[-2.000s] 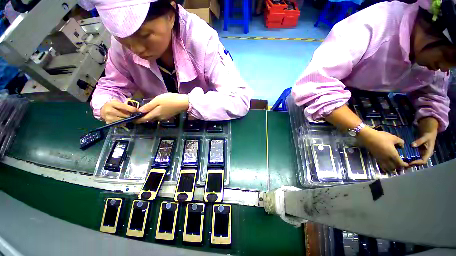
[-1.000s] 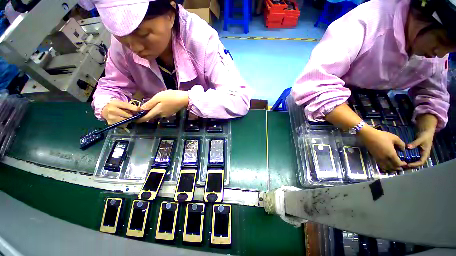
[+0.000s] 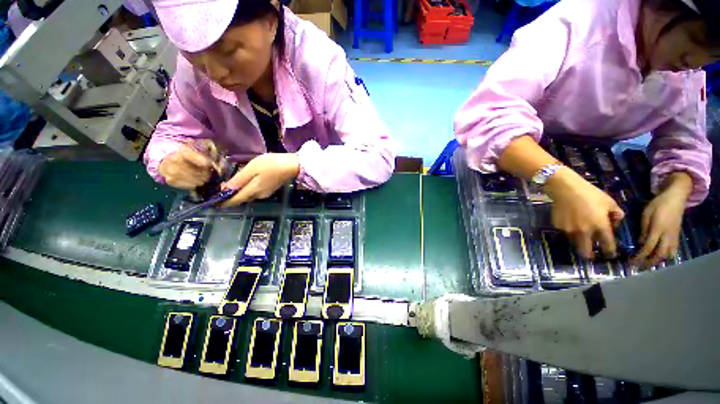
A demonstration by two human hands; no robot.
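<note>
Neither of my hands is in view. Nearest me, several closed gold-rimmed phones [image 3: 263, 349] lie in a row on the green belt [image 3: 426, 371]. Behind them a clear blister tray [image 3: 217, 256] holds several phones. Three open phones [image 3: 294, 292] stick out of its front pockets over the pale rail, gold-rimmed ends toward me. A dark phone [image 3: 185, 245] lies in the front left pocket, and the pocket beside it holds no phone. A small dark keypad piece [image 3: 144, 219] lies left of the tray.
A person in pink [image 3: 268, 102] across the belt holds a dark phone part [image 3: 193, 209]. Another person [image 3: 584, 87] reaches into stacked trays [image 3: 478, 252] at right. A grey-white arm [image 3: 553, 323] crosses the lower right. Bench machines [image 3: 103, 87] stand upper left.
The left person's far hand has risen from the dark part, which has shifted slightly and now looks separate from the keypad piece. The right person's hands have parted and lowered to the tray.
</note>
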